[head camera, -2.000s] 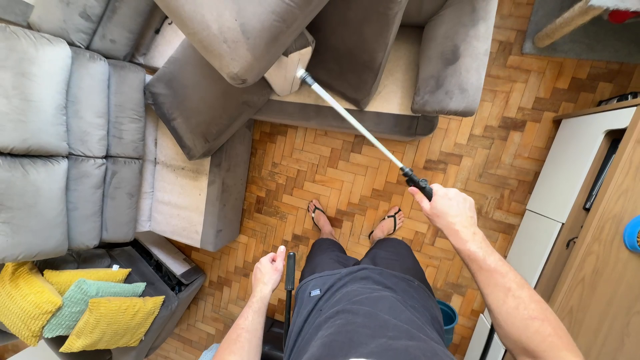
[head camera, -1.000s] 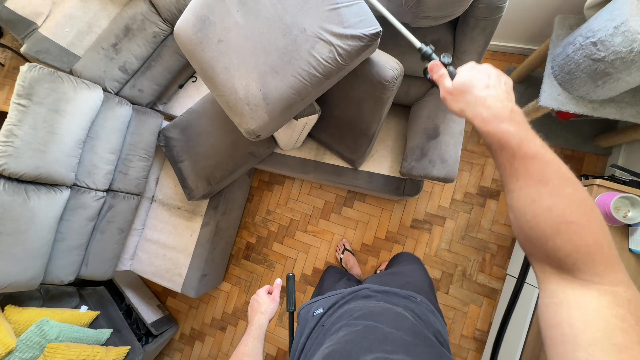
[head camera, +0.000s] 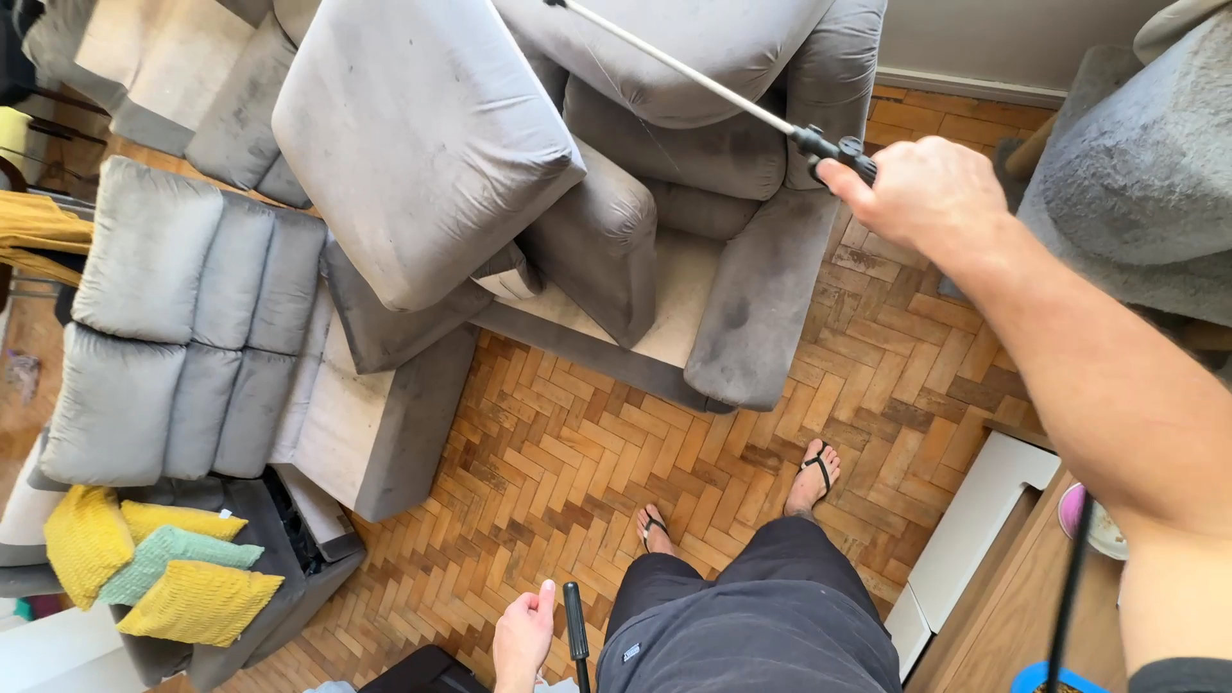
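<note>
My right hand (head camera: 924, 188) is closed around the black handle of a sprayer wand (head camera: 688, 72), whose pale tube points up and left over the back cushions of a grey sofa (head camera: 756, 289). A thin line of liquid seems to show near the wand. My left hand (head camera: 525, 630) is low in view, beside the upright black handle (head camera: 576, 621) of a device mostly out of frame; it looks apart from that handle, thumb up, fingers curled. Grey seat cushions (head camera: 423, 144) lie stacked and tilted on the sofa.
Yellow cushions (head camera: 200, 602) and a mint one (head camera: 178, 563) rest on a sofa section at lower left. A grey plush cat tree (head camera: 1136, 164) stands right. A white and wood cabinet (head camera: 972, 539) is lower right, with a blue bowl (head camera: 1054, 679). Herringbone wood flooring (head camera: 577, 443) lies around my feet.
My right hand has moved up with the wand, from over the floor in front of the sofa to beside its right arm. My left hand stays near the upright handle.
</note>
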